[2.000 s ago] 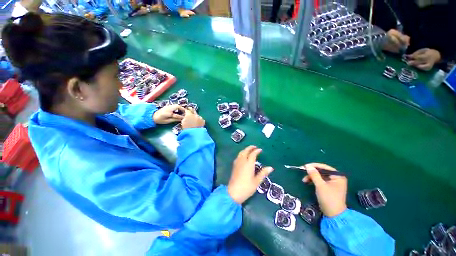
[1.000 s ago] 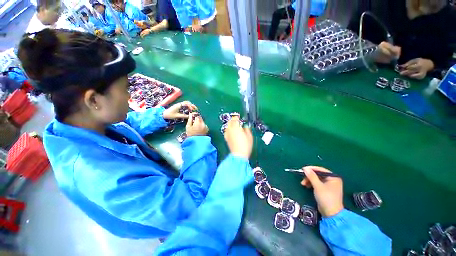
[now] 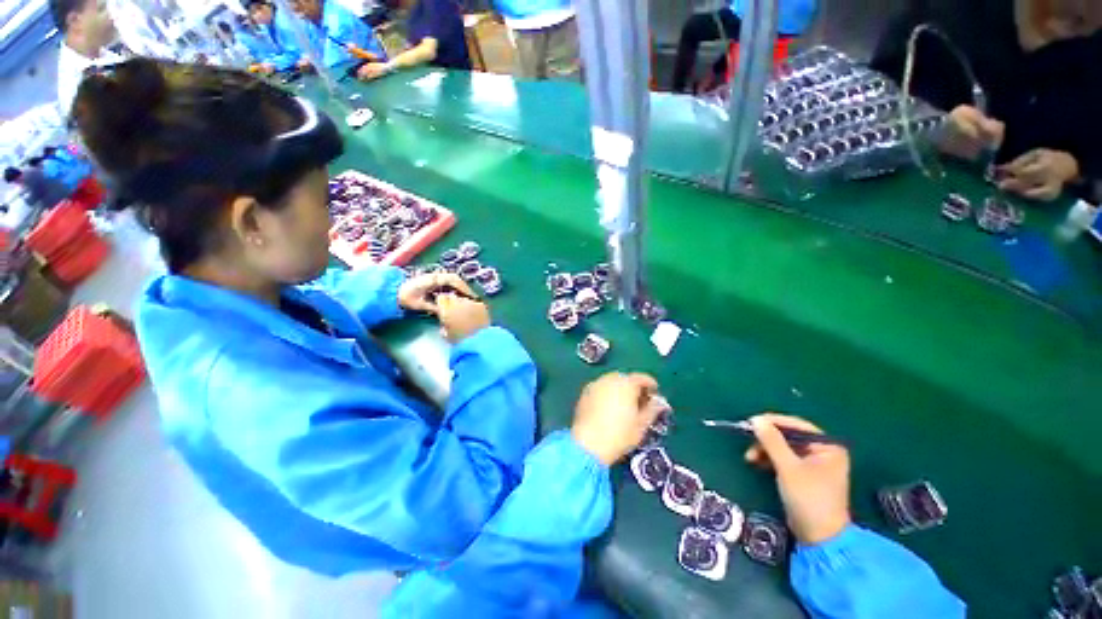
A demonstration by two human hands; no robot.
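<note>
Several watch housings with silver rims and dark centres lie in a short line on the green mat, one of them here (image 3: 683, 489). My left hand (image 3: 613, 417) is at the upper end of this line, its fingertips on or just above a housing (image 3: 656, 426); whether it grips it is unclear. My right hand (image 3: 810, 481) holds thin dark tweezers (image 3: 807, 437) like a pen, their pale tip pointing left above the mat. Another housing (image 3: 764, 538) lies beside my right wrist. A stack of housings (image 3: 912, 507) lies to the right.
A metal post (image 3: 619, 181) stands ahead, with loose housings (image 3: 564, 314) and a white scrap (image 3: 666, 337) near its foot. A person (image 3: 302, 399) works close on my left beside a red-pink tray (image 3: 445, 226). Opposite are a clear blister tray (image 3: 834, 115) and another person's hands (image 3: 1037, 173).
My left hand went from the line of housings to the cluster by the post and is back at the line's upper end. My right hand still holds the tweezers. The view has shifted slightly.
</note>
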